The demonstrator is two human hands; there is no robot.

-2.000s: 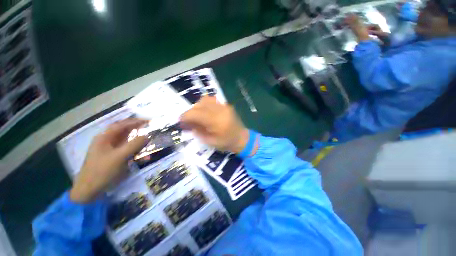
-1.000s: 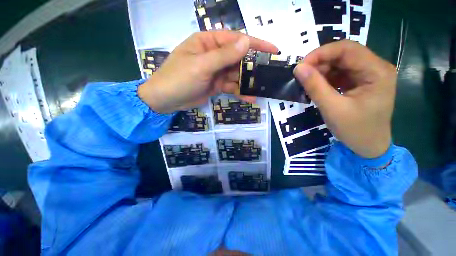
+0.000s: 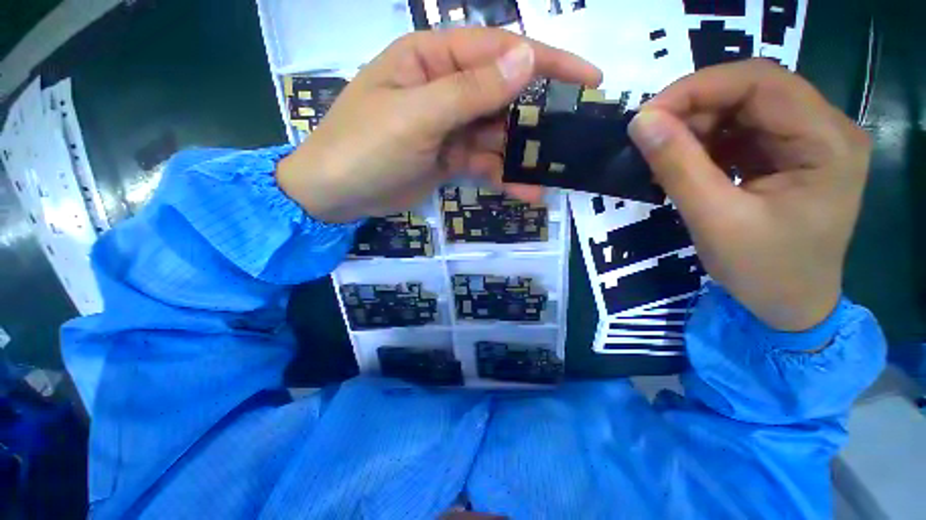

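My left hand (image 3: 421,122) holds a dark circuit board (image 3: 556,114) by its left end, index finger along the top edge and other fingers below. My right hand (image 3: 756,183) pinches a black film (image 3: 599,157) at its right end between thumb and index finger. The film lies over much of the board's face; gold pads show at the left and top. Whether its right end touches the board is hidden by my right fingers. Both are held above a white tray (image 3: 450,266) with circuit boards in two columns of pockets.
White sheets with black shapes (image 3: 635,254) lie right of the tray, partly under my right hand. White strips with small marks (image 3: 51,193) lie at the far left. The mat (image 3: 244,51) is dark green. A thin metallic line (image 3: 866,86) shows at the upper right.
Since one second ago, both hands and the board have shifted slightly up and right in view, and the tray looks shifted right too. Two seconds ago the head view was turned, showing another worker.
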